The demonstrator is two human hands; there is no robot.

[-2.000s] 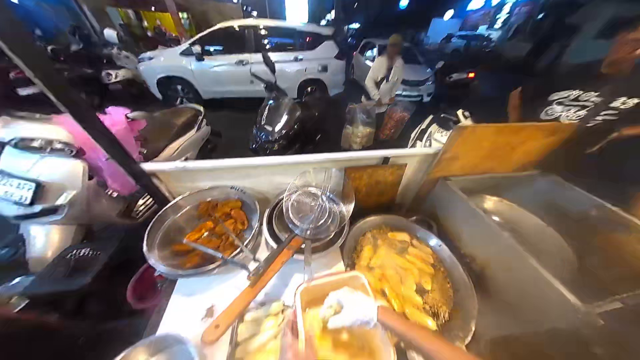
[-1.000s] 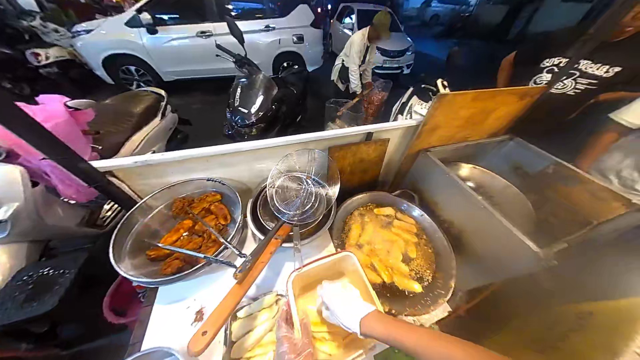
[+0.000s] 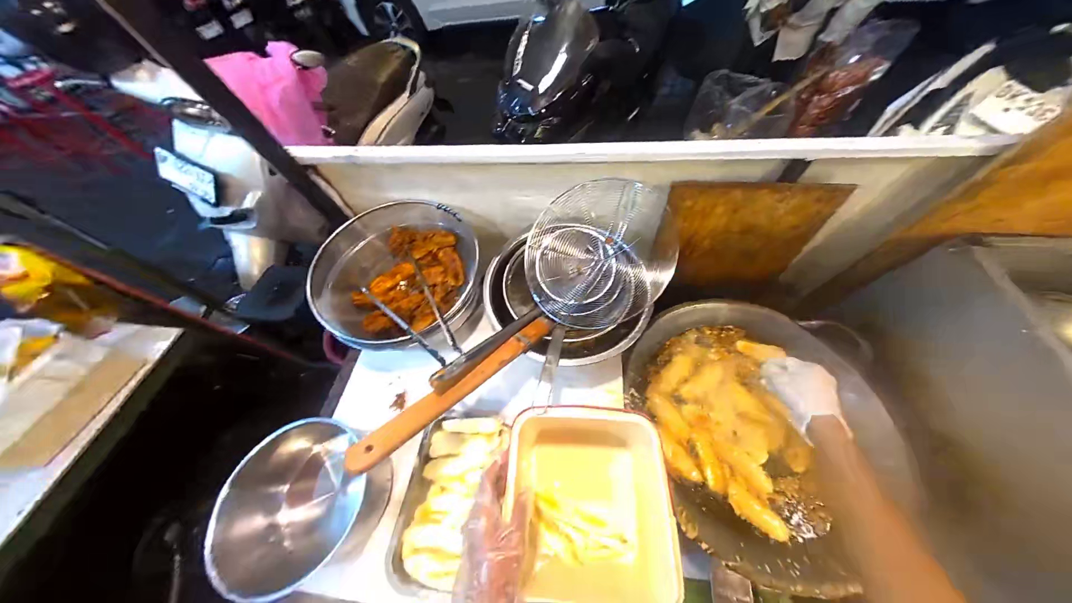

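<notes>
My right hand (image 3: 802, 392), in a white glove, is over the right side of a wide frying pan (image 3: 879, 452) where battered pieces (image 3: 724, 410) fry in bubbling oil; whether it holds anything cannot be seen. Clear plastic covers my left hand (image 3: 496, 536), which is at the left edge of a rectangular tub (image 3: 667, 502) of yellow batter, next to a metal tray of pale peeled pieces (image 3: 448, 486). Its fingers are blurred. Behind the tub, wire skimmers (image 3: 586, 251) rest across stacked bowls, one with a long wooden handle (image 3: 444, 408).
Fried brown pieces (image 3: 419, 276) and metal tongs (image 3: 410, 322) lie in a steel basin at the back left. An empty steel bowl (image 3: 280, 511) stands front left. A white ledge (image 3: 653, 151) runs behind, with parked scooters (image 3: 553, 75) beyond. Orange-brown board and metal sheet flank the right.
My right hand has moved from the batter tub to the frying pan on the right. My left hand remains by the tub's left edge. The view has tilted down.
</notes>
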